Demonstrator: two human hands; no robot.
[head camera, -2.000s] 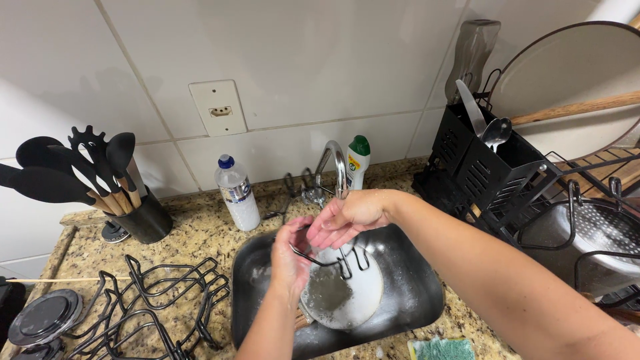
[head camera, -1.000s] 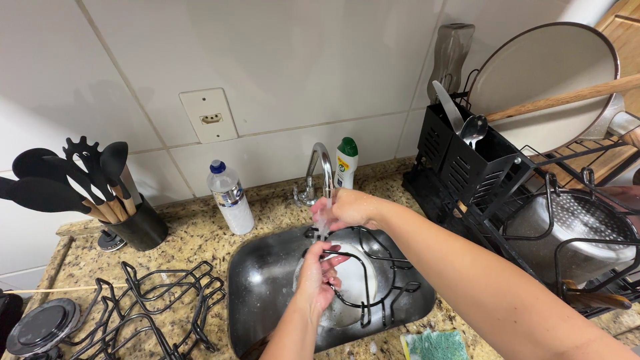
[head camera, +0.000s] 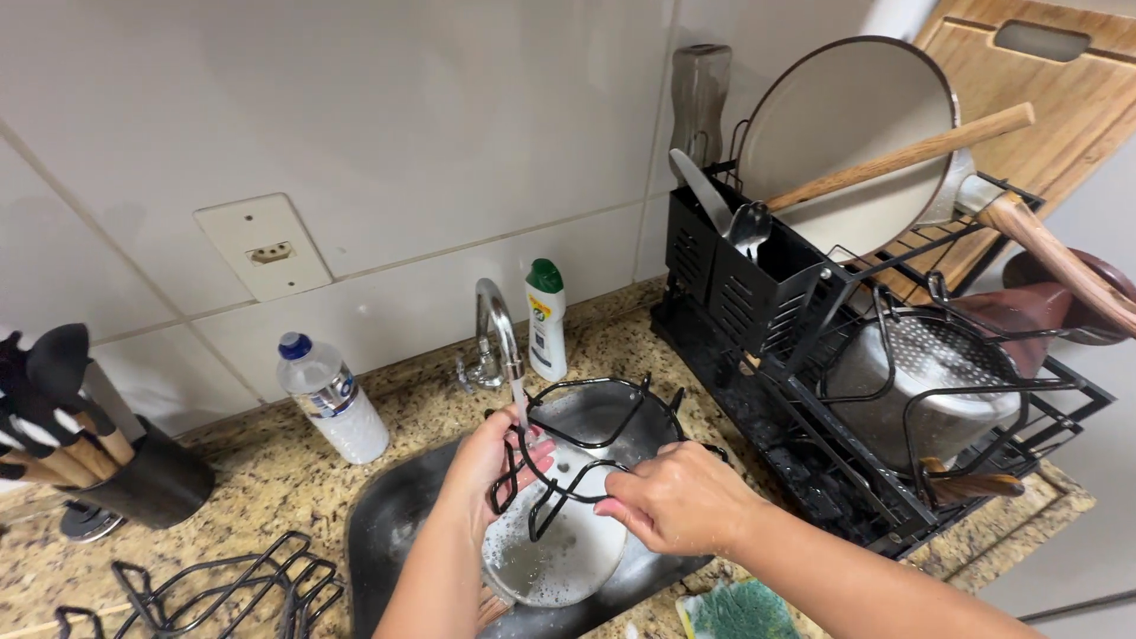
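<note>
A black wire stove grate (head camera: 581, 444) is held over the steel sink (head camera: 382, 524), under water running from the chrome faucet (head camera: 499, 324). My left hand (head camera: 501, 457) supports its left side, palm up with fingers spread beneath the stream. My right hand (head camera: 679, 501) grips the bar at its right side with curled fingers. Below the grate, a round whitish vessel (head camera: 559, 559) with sudsy water sits in the sink. A green and yellow scrub sponge (head camera: 741, 612) with foam lies at the sink's front edge, just below my right hand.
More black grates (head camera: 222, 595) lie on the granite counter at left, near a utensil holder (head camera: 146, 479). Behind the sink stand a clear bottle with a blue cap (head camera: 333, 399) and a green-capped white bottle (head camera: 546, 324). A loaded black dish rack (head camera: 781, 355) stands at right.
The grate has turned and been raised toward the faucet. My right hand has moved from beneath the faucet to the grate's right side, while my left hand has come under the stream.
</note>
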